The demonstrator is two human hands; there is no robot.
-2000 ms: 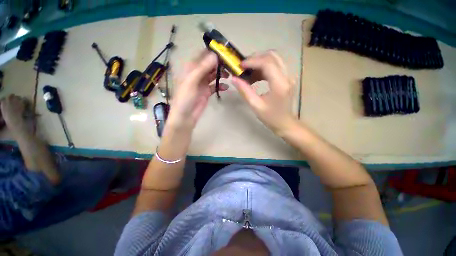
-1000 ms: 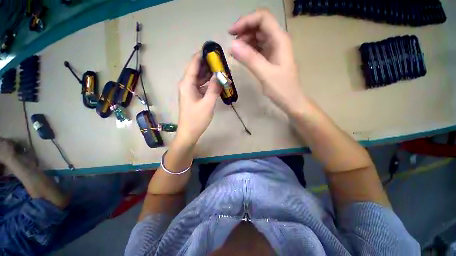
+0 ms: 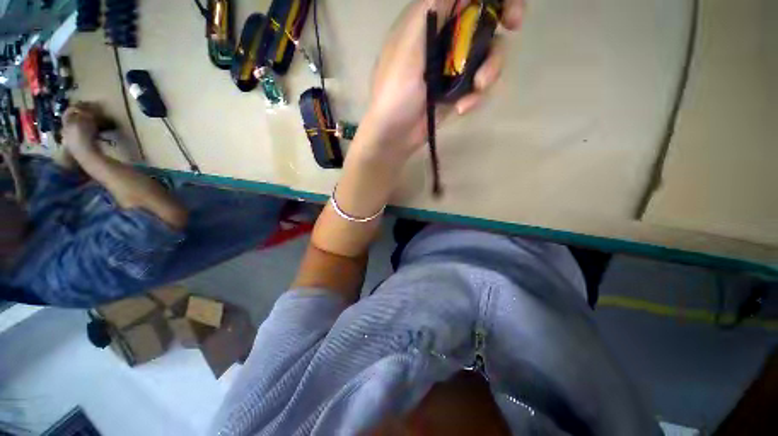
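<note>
My left hand (image 3: 405,89) holds a black lower case (image 3: 465,51) at the top edge of the picture. The case is open side up, with a yellow-orange part and thin wires inside, and its upper end is cut off. A black cable (image 3: 432,128) hangs from beside it toward the bench edge. Fingertips wrap the case's right side; whose hand they belong to beyond my left is not clear. My right hand and arm are not seen.
Several unfinished units (image 3: 250,51) lie left of my hand, one (image 3: 320,128) nearest with a green board. A closed unit (image 3: 145,92) with a cable lies further left, near another person's hands (image 3: 83,123). Cartons (image 3: 141,324) stand on the floor.
The view has swung left and down. My right hand has left the picture, and the stacked covers at right are out of view. The held case is now at the top edge.
</note>
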